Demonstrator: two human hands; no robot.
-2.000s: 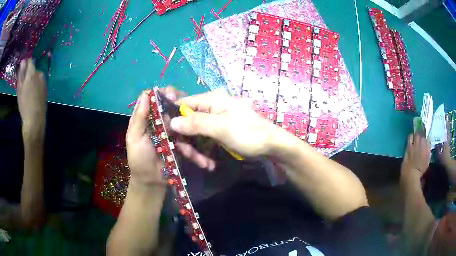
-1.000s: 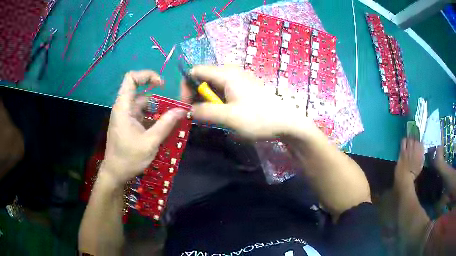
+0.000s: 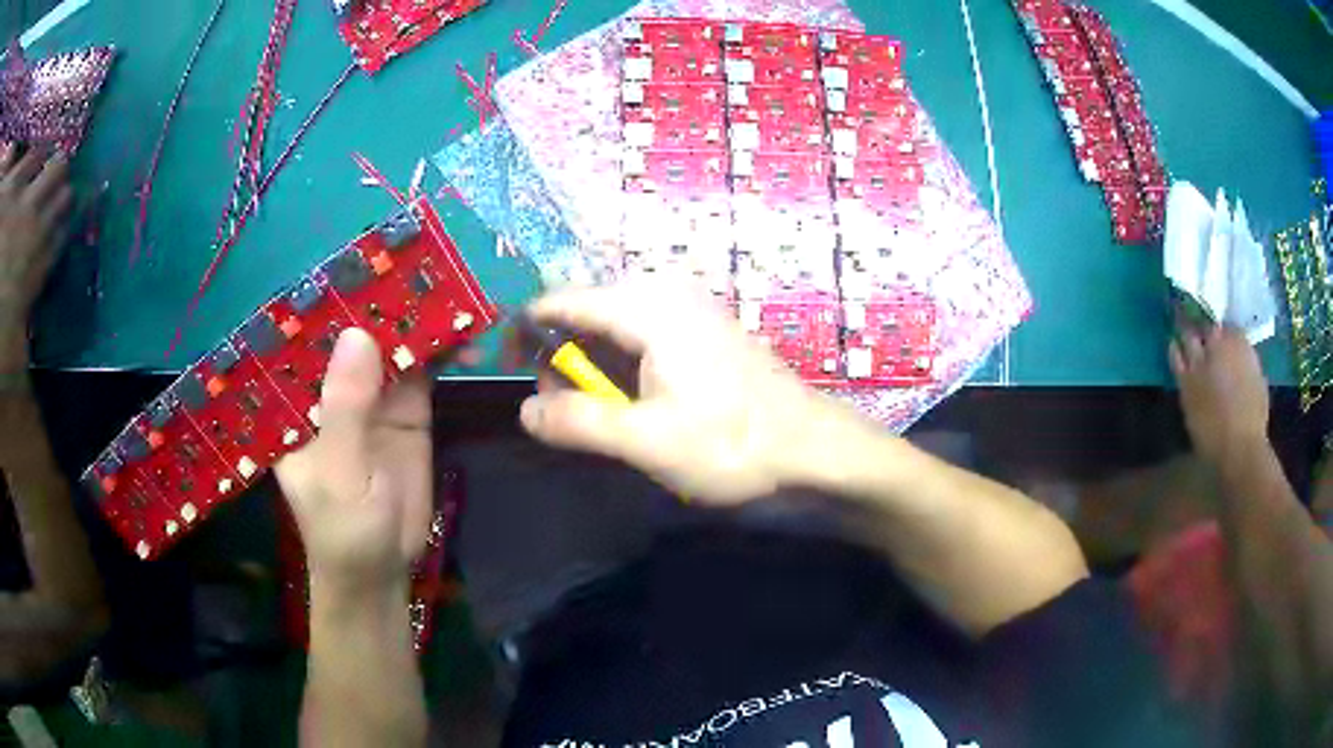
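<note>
My left hand holds a red PCB panel strip from below, with the thumb on its face. The strip slants from lower left to upper right, over the mat's front edge. My right hand is closed around cutters with a yellow handle. The cutters' dark jaws are blurred and lie close to the strip's right end; whether they touch it I cannot tell. Full PCB panels lie side by side on a pinkish bubble sheet at centre right.
Thin red edge strips lie on the green mat at left. More boards lie at the top and right. A person's hand holds white paper slips at right. Another person's arm is at far left.
The strip has swung from hanging steeply below my left hand to a slant across the mat edge, its face towards me. The cutters stay in my right hand. The view has shifted slightly.
</note>
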